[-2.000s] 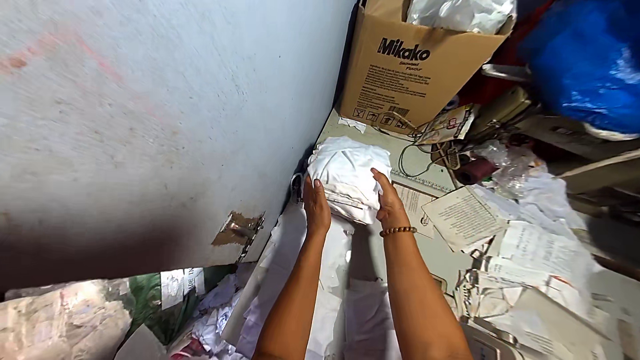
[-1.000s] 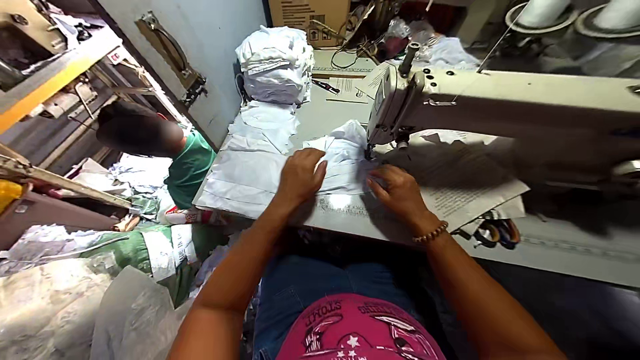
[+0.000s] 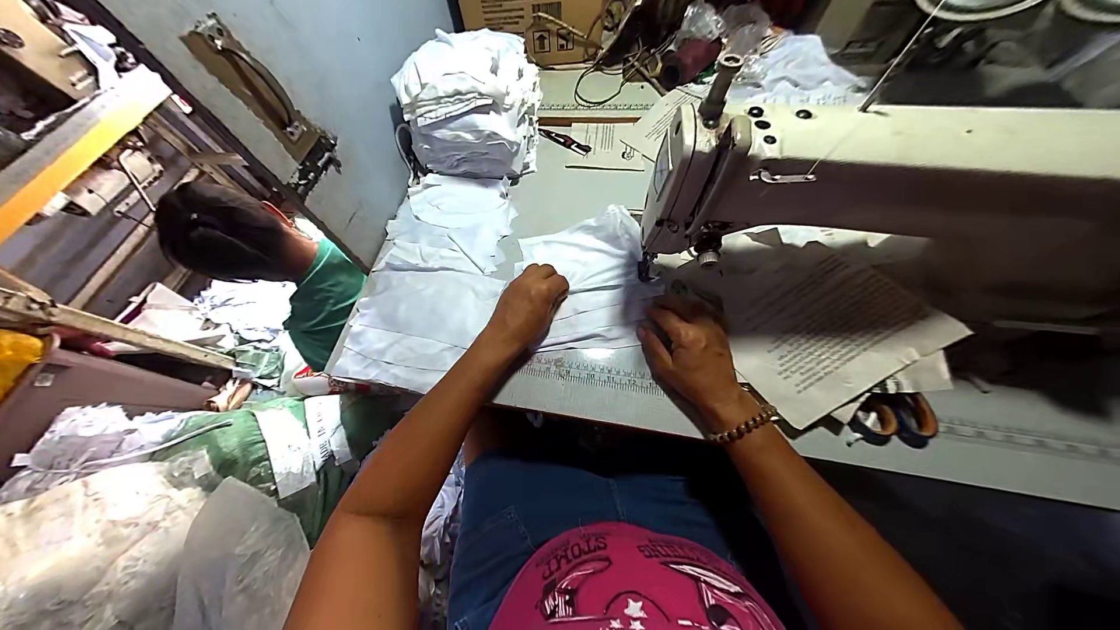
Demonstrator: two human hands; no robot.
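A white fabric piece (image 3: 595, 284) lies partly beneath the needle and presser foot of a sewing machine (image 3: 682, 192). My left hand (image 3: 529, 306) has its fingers curled on the fabric's left part, gripping it. My right hand (image 3: 691, 350), wearing a beaded bracelet, is at the fabric's right edge just in front of the presser foot; its fingertips are in shadow, so its hold cannot be told. Left of my left hand, flat white fabric pieces (image 3: 411, 324) overlap on the table. Behind them stands a tall stack of folded white fabric (image 3: 472, 105).
Printed papers (image 3: 840, 324) lie under the machine arm, with scissors handles (image 3: 892, 420) poking out. A snipper (image 3: 564, 140) rests behind. A person in green (image 3: 324, 297) is beyond the table's left edge. Sacks (image 3: 289, 437) fill the lower left. A cardboard box (image 3: 560, 31) stands behind.
Two seconds ago both hands were around the white stack near the box; now they are at the fabric by the machine. The view has shifted strongly. Since one second ago the hands have barely moved.
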